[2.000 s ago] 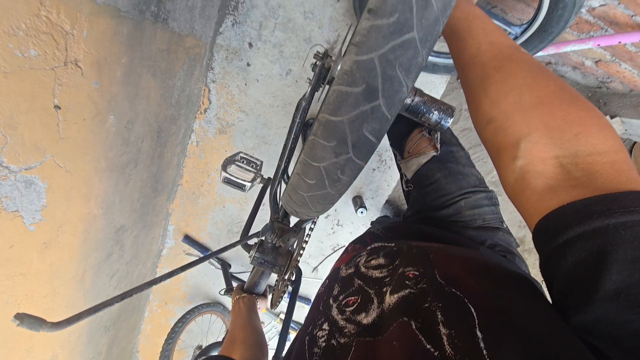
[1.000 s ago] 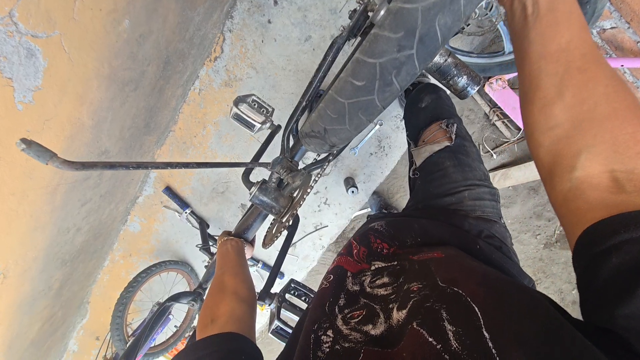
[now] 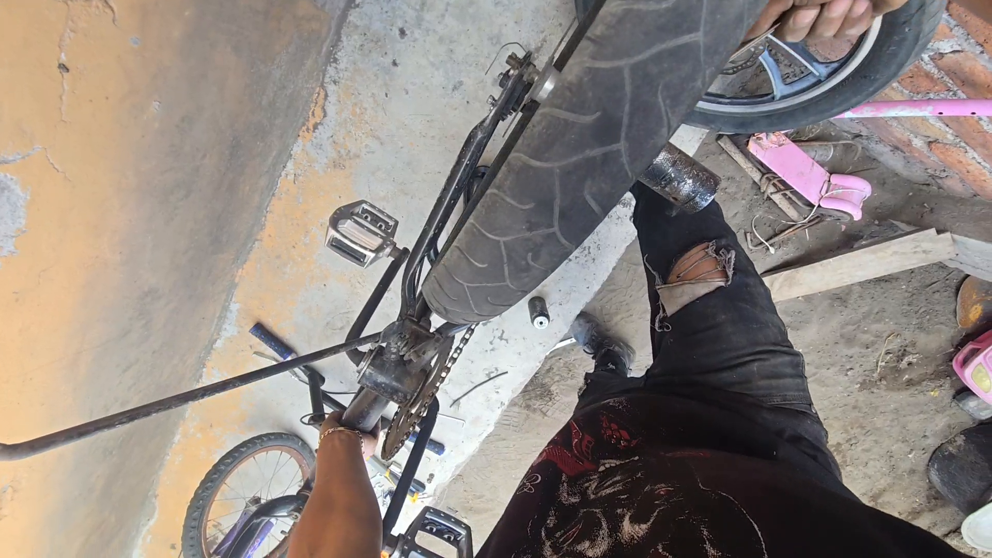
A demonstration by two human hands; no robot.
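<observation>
A dark bicycle frame with a wide rear tyre (image 3: 573, 163) slants across the middle. My left hand (image 3: 358, 435), with a bracelet at its wrist, is closed around a frame tube (image 3: 364, 409) beside the bottom bracket. At the top right my right hand (image 3: 825, 17) has curled fingers at the tyre's edge, near a thin metal piece; the frame edge cuts it off, and its grip is unclear. The chainring and chain (image 3: 422, 403), a metal pedal (image 3: 363, 232), a black pedal (image 3: 435, 531) and a long kickstand-like bar (image 3: 194, 394) are in view. A metal cylinder (image 3: 682, 178) sticks out beside the tyre.
A smaller bicycle's wheel (image 3: 248, 496) lies at the lower left, near a blue handlebar grip (image 3: 271, 339). A small black cylinder (image 3: 539, 311) is on the concrete. A spoked wheel (image 3: 806, 74), a pink part (image 3: 810, 170) and a wooden board (image 3: 860, 263) are at the right.
The kickstand-like bar tilts differently from a second ago. My right hand's fingers have come into view at the top; my left hand stays around the tube. The view has shifted.
</observation>
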